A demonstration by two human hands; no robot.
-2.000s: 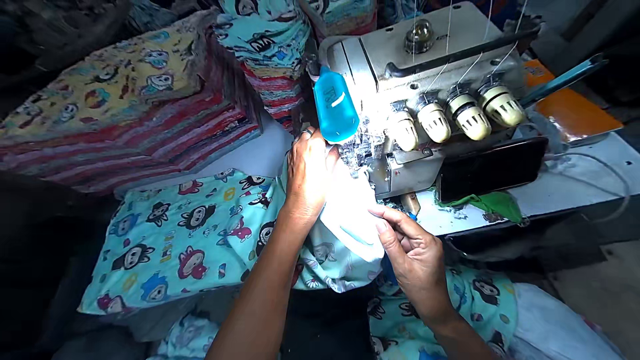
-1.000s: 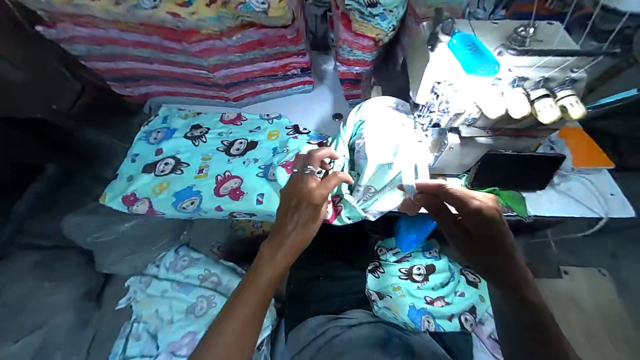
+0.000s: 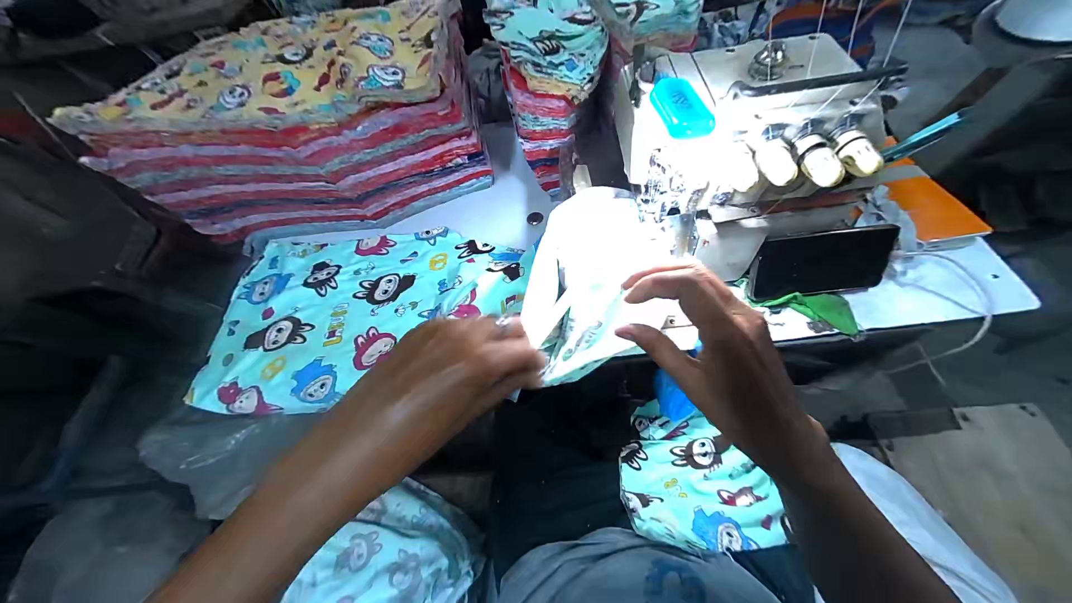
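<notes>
A folded piece of pale printed fabric (image 3: 578, 293) lies at the front of an overlock sewing machine (image 3: 720, 151), brightly lit near the needle area. My left hand (image 3: 469, 356), slightly blurred, grips its lower left edge. Just right of the fabric, my right hand (image 3: 708, 335) is raised with thumb and fingers apart, holding nothing visible. A turquoise printed cloth (image 3: 335, 318) lies flat on the table left of my left hand. Another turquoise printed cloth (image 3: 703, 477) hangs or rests below my right hand. The machine's needle is hidden by glare.
Tall stacks of folded fabric (image 3: 293, 159) stand at the back left, with a narrower stack (image 3: 548, 92) beside the machine. A phone (image 3: 825, 261) leans at the machine's front right, near a green cloth (image 3: 816, 311) and an orange folder (image 3: 938, 205). Thread strands run above the machine.
My right hand has come off the fabric edge and opened. My left hand has moved to the fabric's lower left edge. The turquoise cloth on the left still lies on the table.
</notes>
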